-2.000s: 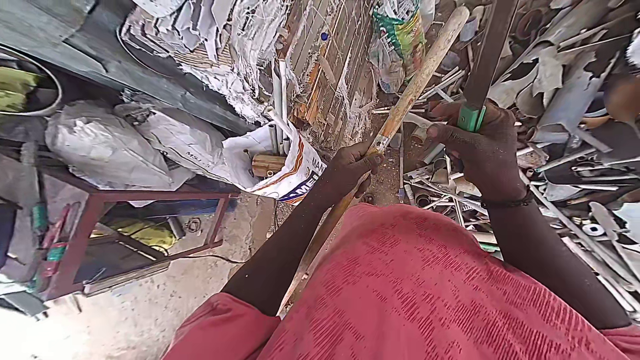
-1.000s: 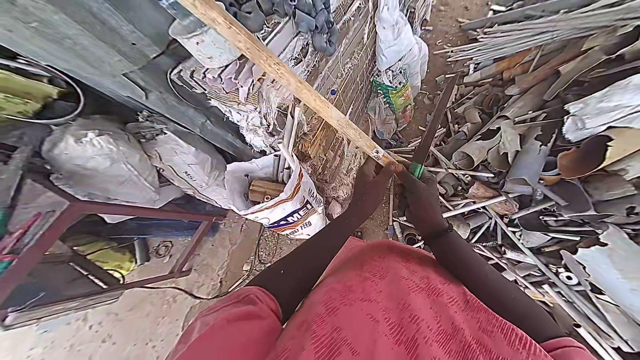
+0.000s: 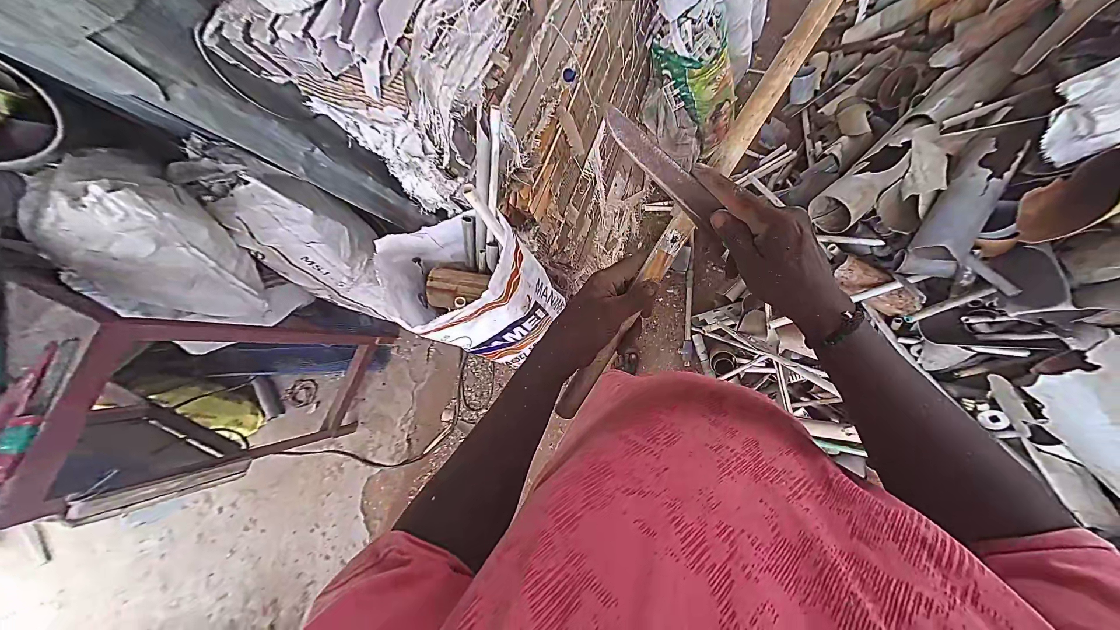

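My left hand point(image 3: 612, 306) is closed around a long wooden pole point(image 3: 779, 70), which slants from beside my body up to the top right. A pale patch with dark marks shows on the pole just above this hand. My right hand point(image 3: 770, 254) grips a long flat blade point(image 3: 652, 162), probably a machete, whose handle the fingers hide. The blade points up and left and crosses the pole near the right hand; whether the two touch is unclear.
An upright white woven sack point(image 3: 516, 306) holds pipe offcuts and a wooden piece. A dark red metal frame point(image 3: 236, 331) stands at left. Heaped broken pipes point(image 3: 971, 210) fill the right side. Wooden slats point(image 3: 560, 131) and a green-printed sack point(image 3: 700, 83) lie ahead.
The pole's far end, at the upper left one second ago, now points to the upper right. The blade has swung from pointing up and right to pointing up and left, across the pole.
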